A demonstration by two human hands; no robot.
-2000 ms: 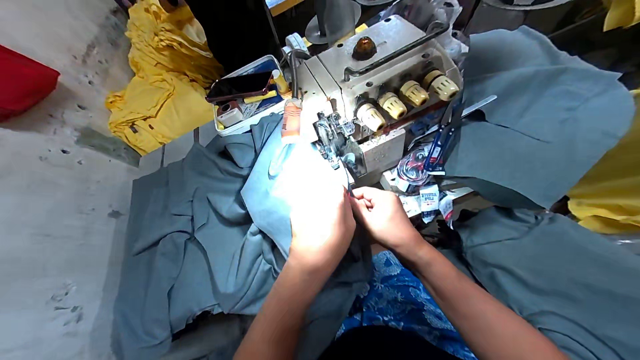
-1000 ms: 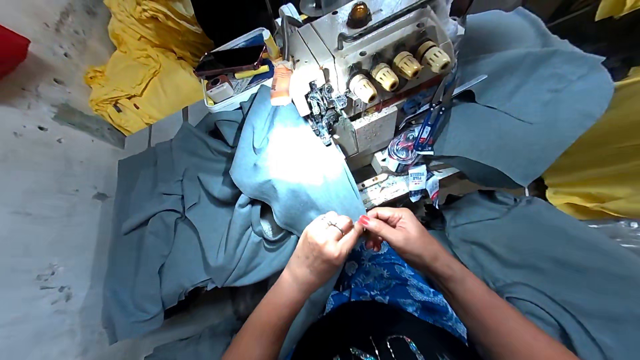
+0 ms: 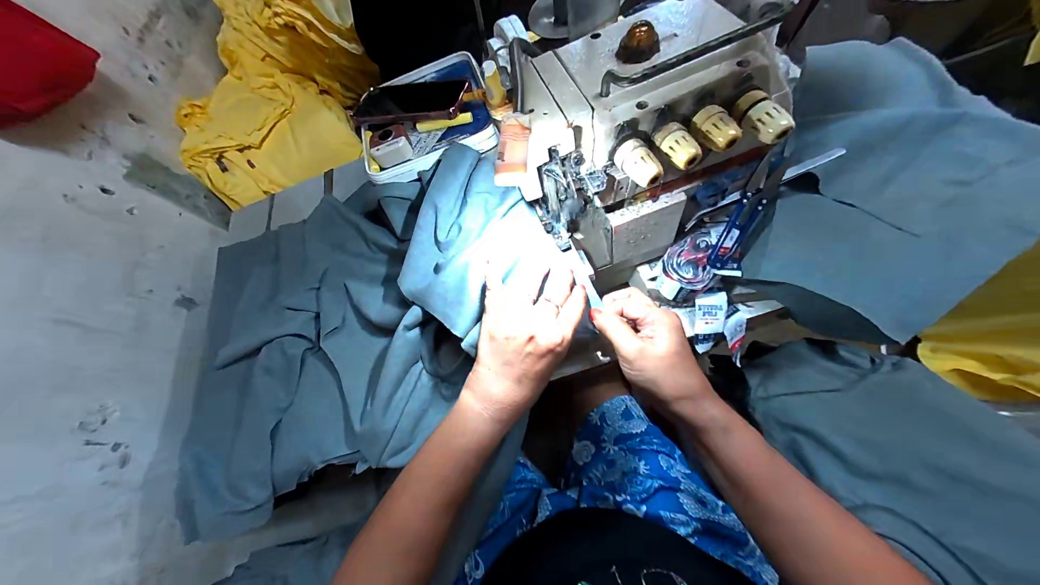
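Grey-blue fabric lies bunched at the left of an overlock sewing machine and runs up to its presser foot under a bright lamp. My left hand rests on the lit fabric just below the foot, fingers spread and palm down. To its right, my right hand pinches the fabric edge between thumb and forefinger, a little below the foot. Glare hides much of the cloth around my left fingertips.
A tray with a phone stands behind the fabric. Thread snips, a roll of labels and more grey fabric lie right of the machine. Yellow fabric is piled back left; a whitish wall bounds the left.
Both hands were together at the fabric edge below the machine one second ago. Now they are apart and nearer the foot, my left hand flat on the cloth.
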